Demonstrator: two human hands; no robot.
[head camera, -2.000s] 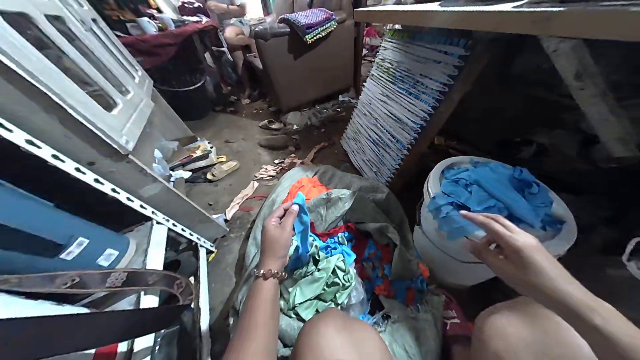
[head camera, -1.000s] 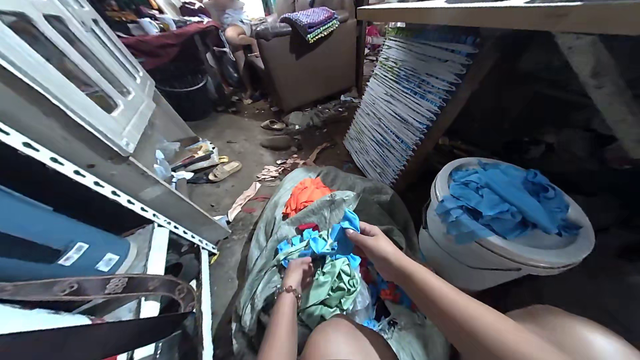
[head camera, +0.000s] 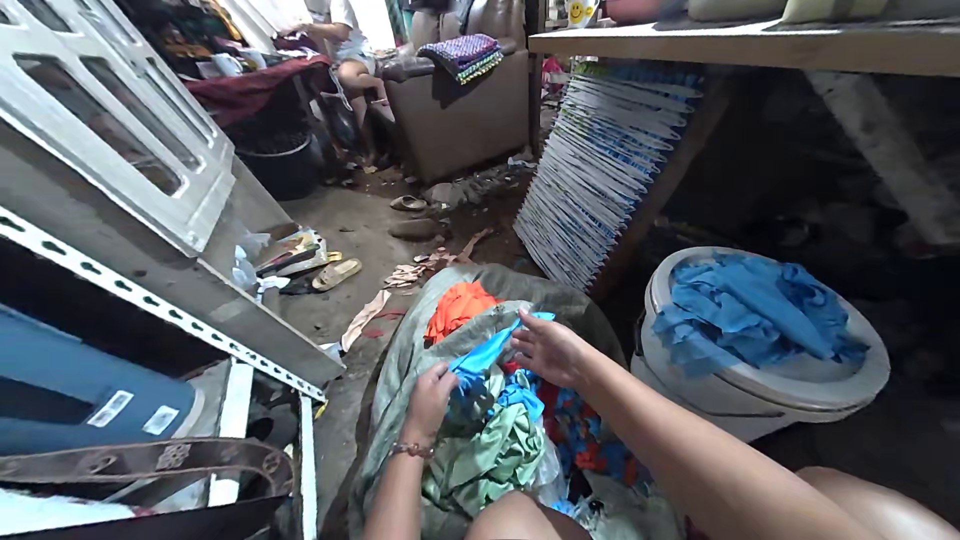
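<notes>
A strip of bright blue fabric (head camera: 487, 352) is stretched between my two hands. My left hand (head camera: 430, 399), with a bracelet at its wrist, grips the lower end, and my right hand (head camera: 549, 349) pinches the upper end. Beneath them a large grey-green sack (head camera: 405, 390) lies open, holding green fabric scraps (head camera: 499, 450), an orange fabric bundle (head camera: 459, 307) and mixed red and blue scraps (head camera: 592, 427). To the right, crumpled blue fabric pieces (head camera: 754, 307) lie on the lid of a white bucket (head camera: 817, 397).
A wooden table (head camera: 735, 49) stands at the upper right, with a slanted rack of white and blue strips (head camera: 607, 165) beneath it. A white metal frame (head camera: 306, 465) is at the left. Sandals (head camera: 337, 274) and scraps lie on the floor. A person (head camera: 352, 52) sits beyond, near a brown armchair (head camera: 465, 112).
My right hand was over the bucket two seconds ago, then came to the sack beside my left hand. Since one second ago, my hands have moved apart, pulling the blue strip out between them.
</notes>
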